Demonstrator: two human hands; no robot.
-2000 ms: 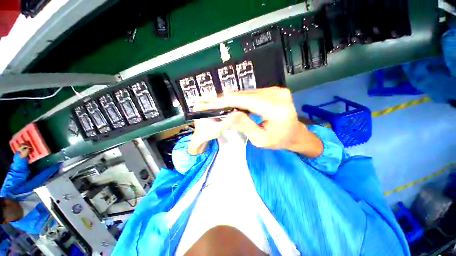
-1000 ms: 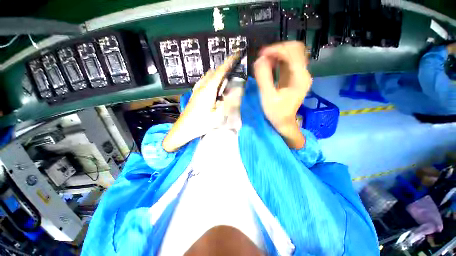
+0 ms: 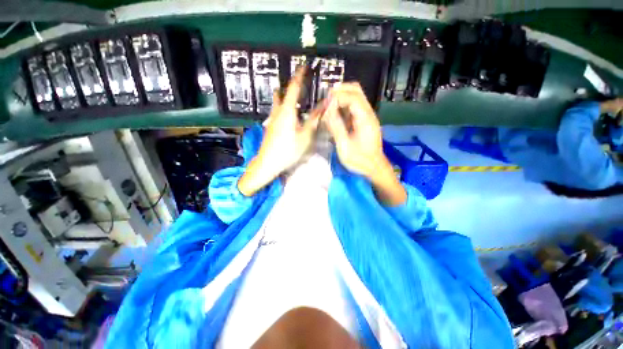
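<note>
My left hand [image 3: 281, 140] is raised in front of the bench, holding a dark, slim phone [image 3: 309, 90] tilted nearly edge-on. My right hand [image 3: 357, 133] is beside it, thumb and fingertips close together near the phone's inner side. Whether the right fingertips pinch a small part cannot be told. Behind the hands, a black tray [image 3: 367, 73] holds several open phones [image 3: 238, 85] with silver internals; the hands and held phone partly cover those on its right side.
A second black tray [image 3: 179, 75] of open phones is at the left. A small dark fixture [image 3: 369, 32] and black housings [image 3: 495, 58] stand at the right. A blue basket [image 3: 427, 174] is below the bench; a person in blue [image 3: 583, 143] is far right.
The hands were together over the tray, then came apart. Since then, my right hand has moved left and closed in beside the phone. The phone remains in my left hand.
</note>
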